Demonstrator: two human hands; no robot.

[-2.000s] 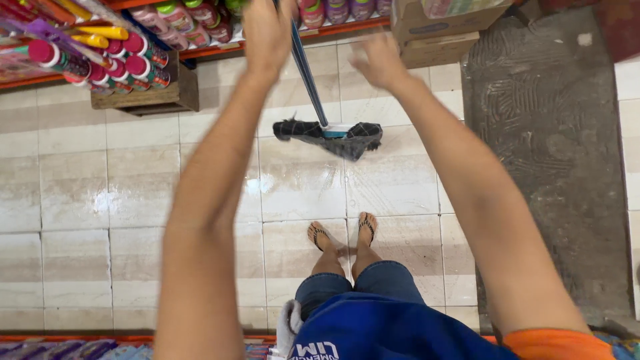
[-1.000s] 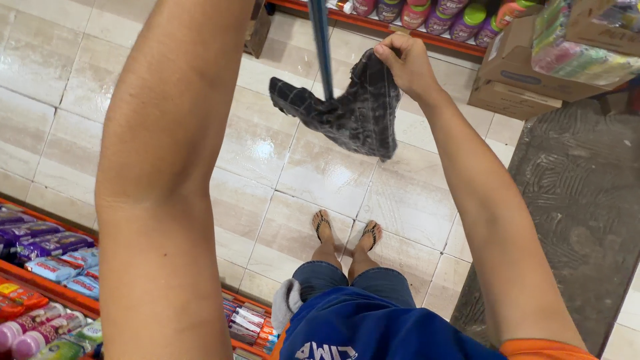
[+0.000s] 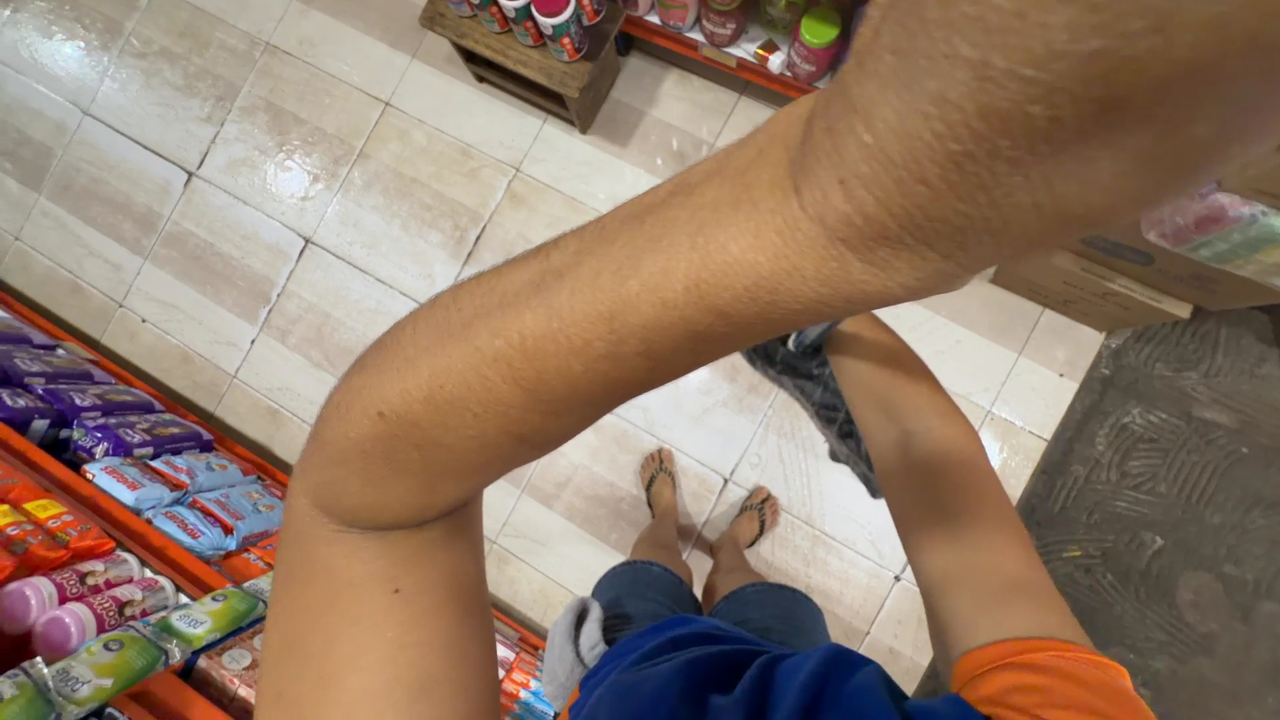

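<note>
A dark wet cloth [image 3: 815,405] hangs in front of my feet, beside my right forearm, with a small bit of the blue-and-white squeegee or mop head [image 3: 812,337] showing at its top. My left arm crosses the whole view, and its hand lies outside the frame or out of sight at the upper right. The right forearm reaches up behind the left one, which hides my right hand. What either hand holds cannot be seen. A grey cloth [image 3: 574,650] hangs at my waist, over the denim shorts.
Wet, shiny floor tiles [image 3: 290,175] spread to the left. Shelves with an orange edge [image 3: 250,455] hold packs at lower left. A wooden crate [image 3: 540,65] with tubs and a bottle shelf [image 3: 720,55] stand ahead. Cardboard boxes [image 3: 1090,285] and a rough dark floor strip [image 3: 1160,500] lie right.
My left arm has swung across the view to the right. The right hand, seen pinching the cloth's corner one second ago, is now hidden. The dark cloth has moved right and lower in view.
</note>
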